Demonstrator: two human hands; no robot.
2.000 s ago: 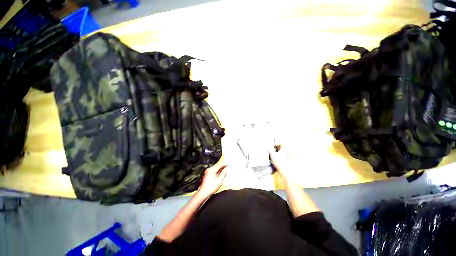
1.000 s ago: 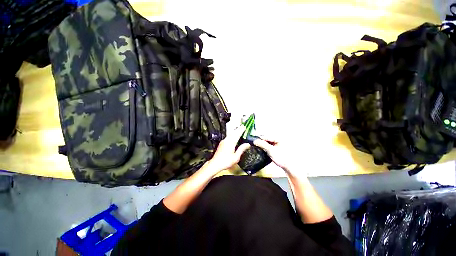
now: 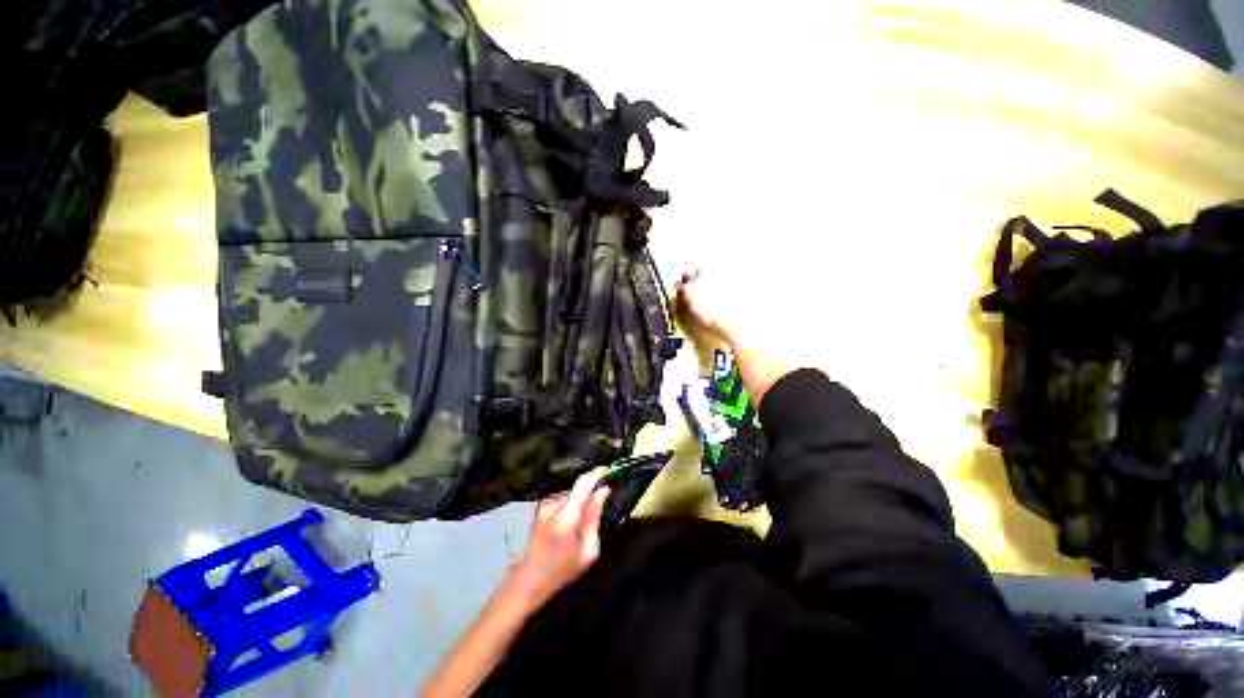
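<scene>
A large camouflage backpack (image 3: 348, 293) lies on the table left of centre, its strapped side facing right. My left hand (image 3: 562, 535) is shut on a dark hang tag (image 3: 632, 487) with a green edge, just below the backpack's lower right corner. My right hand (image 3: 709, 327) reaches to the backpack's right edge near its side. Its fingertips are small and overexposed, so I cannot tell whether it holds anything. A tag pile (image 3: 733, 430), dark with green and white chevrons, lies on the table beside my right forearm, partly covered by the sleeve.
Another camouflage backpack (image 3: 1126, 396) lies at the right, cut off by the edge. Dark bags (image 3: 55, 177) are heaped at the upper left. A blue stool (image 3: 273, 593) stands on the floor at lower left. Clear-wrapped dark goods (image 3: 1139, 657) show at lower right.
My hands have parted from the dark tags they held together in front of me. The right has moved up to the backpack's side, the left down-left with a tag. The view has shifted.
</scene>
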